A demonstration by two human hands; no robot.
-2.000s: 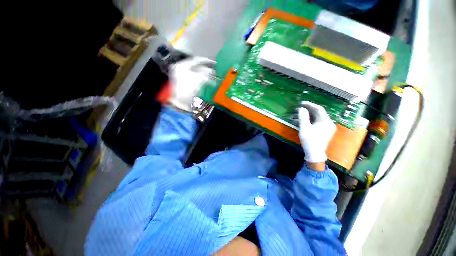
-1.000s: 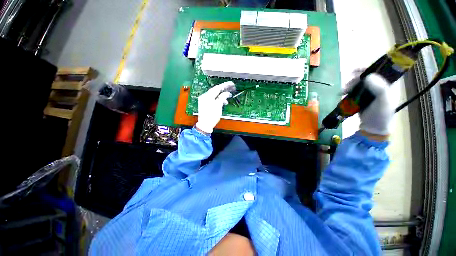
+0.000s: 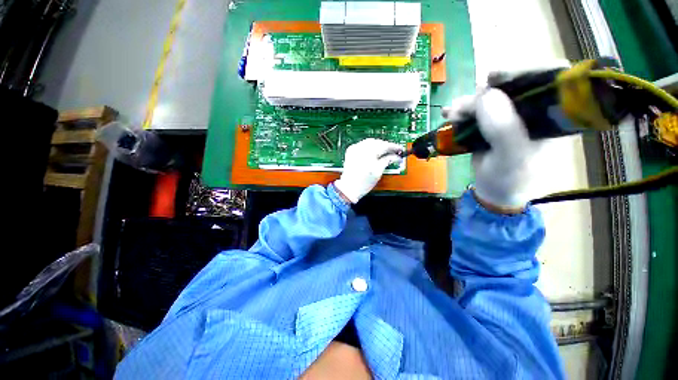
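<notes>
The green circuit board [image 3: 279, 141] lies in the orange jig [image 3: 312, 178] on the green base plate [image 3: 220, 133]. A long white heat sink [image 3: 342, 89] crosses its middle; a large finned heat sink [image 3: 369, 33] stands at the far edge. Several small dark pieces [image 3: 328, 138] lie on the board. My right hand [image 3: 502, 145], gloved, grips the electric screwdriver [image 3: 543, 107], held nearly level and pointing left. My gloved left hand [image 3: 364, 169] is at the board's near edge, its fingertips at the screwdriver's tip. Whether they pinch a screw is too small to tell.
A black tray [image 3: 178, 260] at the left holds shiny silver screws [image 3: 215, 200] beside a red container [image 3: 164, 194]. The pale conveyor [image 3: 569, 245] with metal rails runs along the right. The screwdriver cable [image 3: 595, 191] trails off right. A wooden pallet [image 3: 74, 152] stands far left.
My right hand has brought the screwdriver left from over the conveyor to the board's near right. My left hand has moved right from the small dark pieces to meet its tip. The view has shifted.
</notes>
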